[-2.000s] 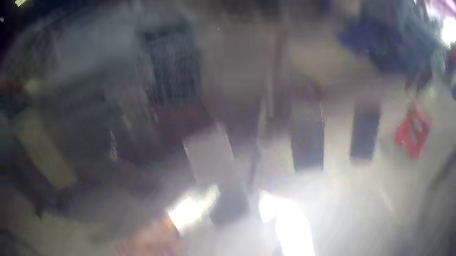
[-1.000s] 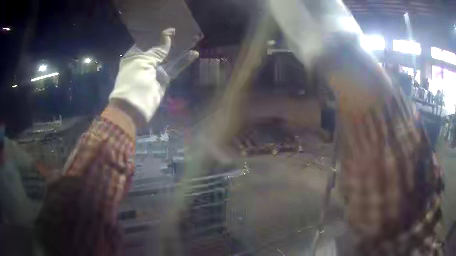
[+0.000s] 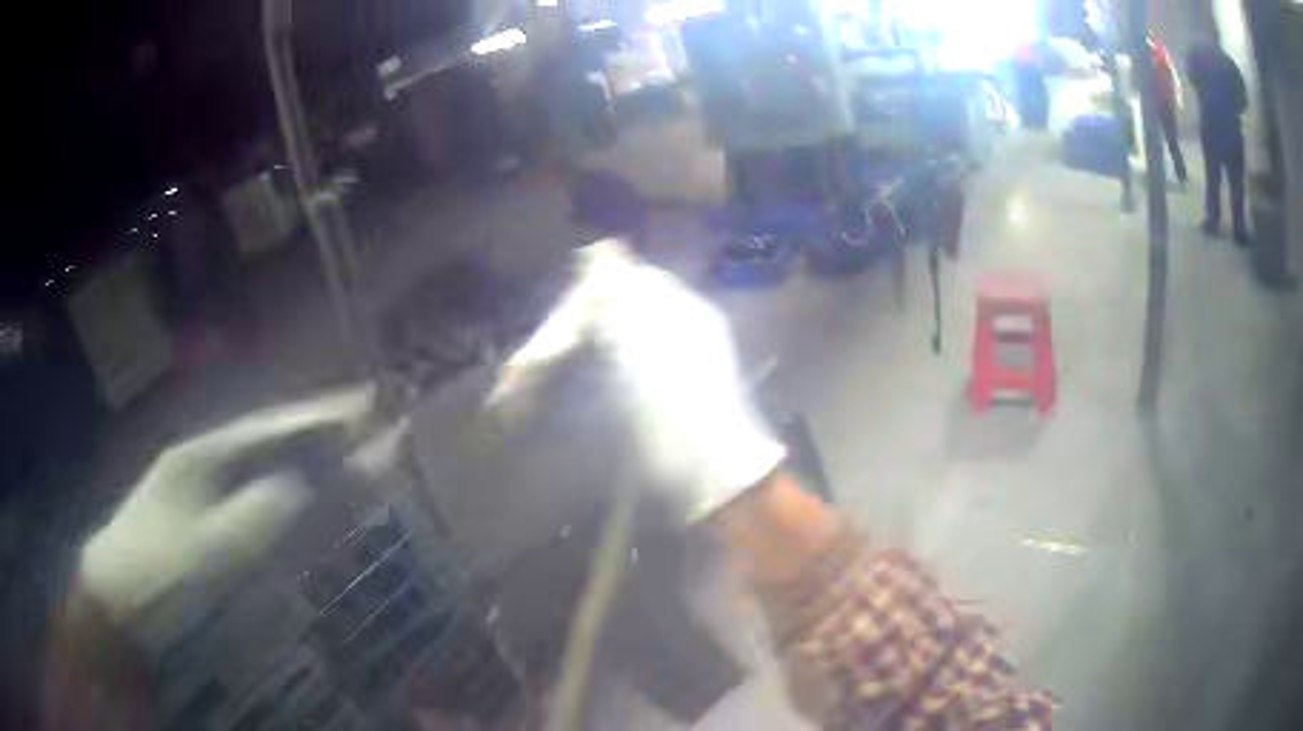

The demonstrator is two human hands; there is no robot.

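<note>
A flat grey panel [image 3: 507, 479] is between my gloved hands, tilted and blurred. My left hand [image 3: 215, 507], in a white glove, is at the lower left; its fingers reach the panel's upper left corner. My right hand [image 3: 672, 393], in a glare-bright white glove below a checked sleeve, is at the centre; its bent fingers are at the panel's top edge. Blur hides whether either hand grips it. A pale, slightly curved strip [image 3: 597, 607] runs down below my right hand. A darker panel [image 3: 622, 628] is behind it.
A wire mesh cage [image 3: 365, 578] is at the lower left. A thin upright rod [image 3: 317, 186] stands at the upper left, and a post [image 3: 1155, 257] at the right. A red stool [image 3: 1013, 347] is on the floor. People [image 3: 1219, 129] stand at the far right. Blue containers [image 3: 755, 257] are beyond my hands.
The view has turned to the right and down, bringing in the stool and people. Both hands, raised before, are now lower in the picture around the grey panel; the right glove is now fully visible.
</note>
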